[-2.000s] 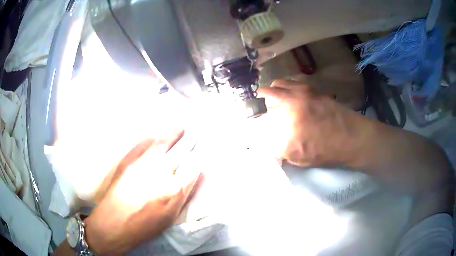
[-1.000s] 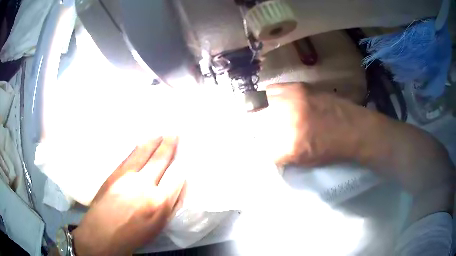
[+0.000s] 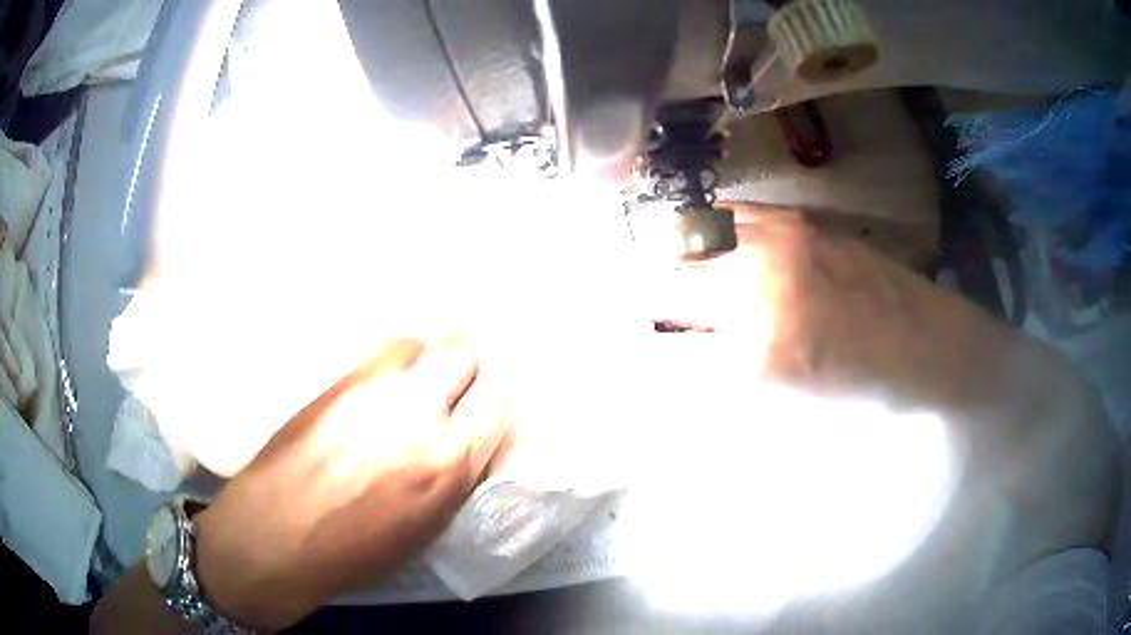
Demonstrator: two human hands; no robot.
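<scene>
A cream-white garment piece (image 3: 521, 521) lies under the sewing machine head (image 3: 620, 75), mostly washed out by glare. My left hand (image 3: 360, 478), with a watch at the wrist, rests on the cloth left of the needle area; its fingertips are lost in the glare. My right hand (image 3: 819, 298) is just right of the presser foot area (image 3: 682, 161), on the cloth; its fingers are washed out, so their grip cannot be told. A knurled knob (image 3: 825, 40) is above it. The needle itself cannot be made out.
Loose cream cloth pieces (image 3: 27, 360) are piled at the left edge. A small red-brown tool (image 3: 805, 134) lies on the machine bed behind my right hand. A blue tassel (image 3: 1054, 161) hangs at the right. A printed ruler (image 3: 571, 564) runs along the front table edge.
The machine head sits further right in the view. My left hand's fingers are closer together than one second ago. A small dark line now shows between the cloth glare and my right hand.
</scene>
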